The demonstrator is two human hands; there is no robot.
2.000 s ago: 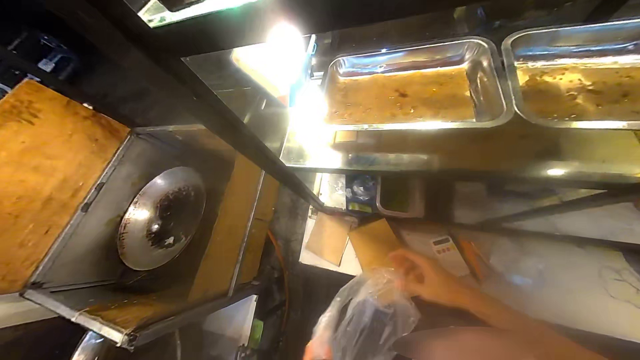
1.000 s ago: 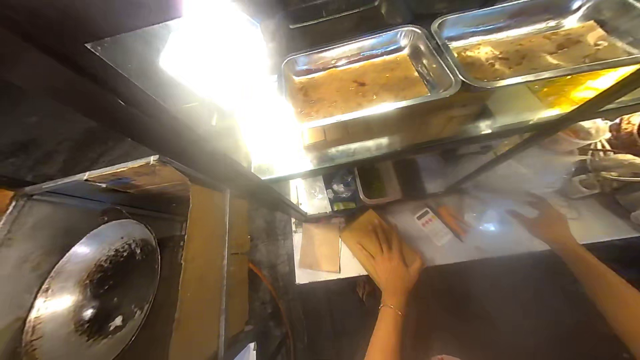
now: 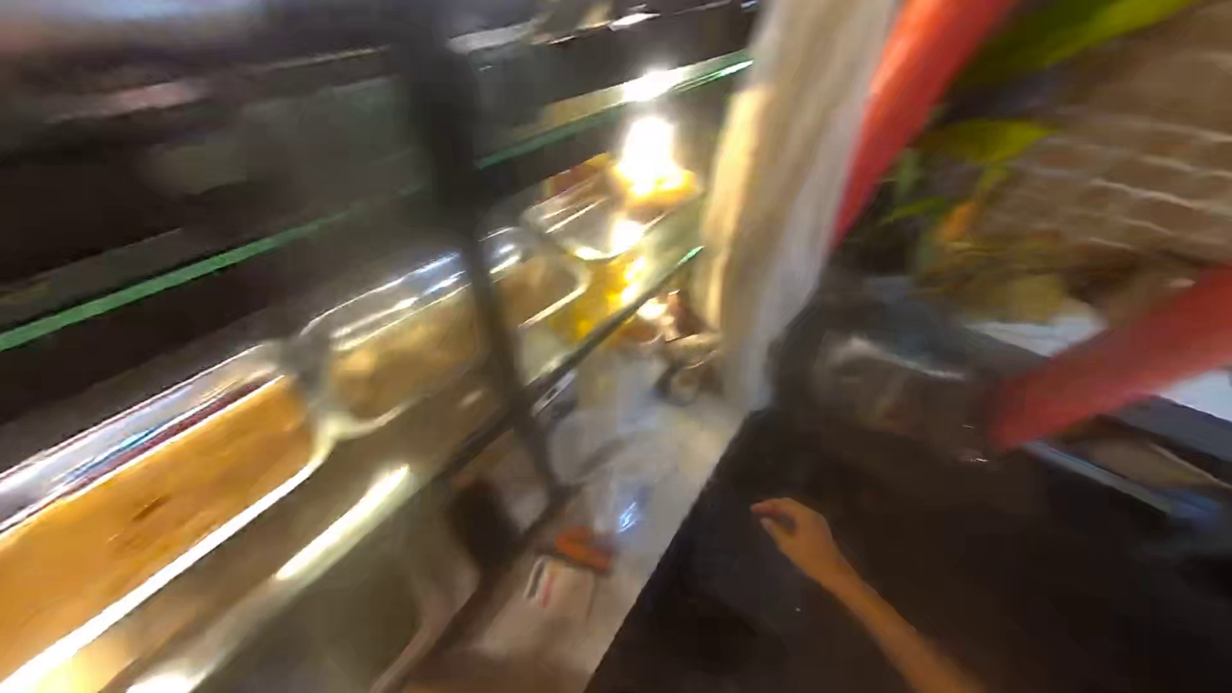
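Observation:
My right hand (image 3: 801,541) is over the dark area right of the white counter (image 3: 640,481), its fingers curled toward the left. Blur hides whether anything is between them. My left hand is out of view. Left of my right hand, an orange object (image 3: 582,549) and a small white device or card with red and dark marks (image 3: 558,585) lie on the counter. Metal trays of food line the raised shelf, one with an orange-brown layer (image 3: 164,500) at the left and a smaller-looking one (image 3: 409,361) beyond it.
A dark upright post (image 3: 481,279) crosses in front of the trays. A bright lamp (image 3: 650,154) shines at the shelf's far end, beside a pale column (image 3: 760,192). Blurred red poles (image 3: 1116,356) stand at the right, with a brick wall (image 3: 1116,183) behind.
The view has swung strongly right. My left hand, on a brown packet or board one second ago, has left view. My right hand was over the white counter then and is now beyond its edge.

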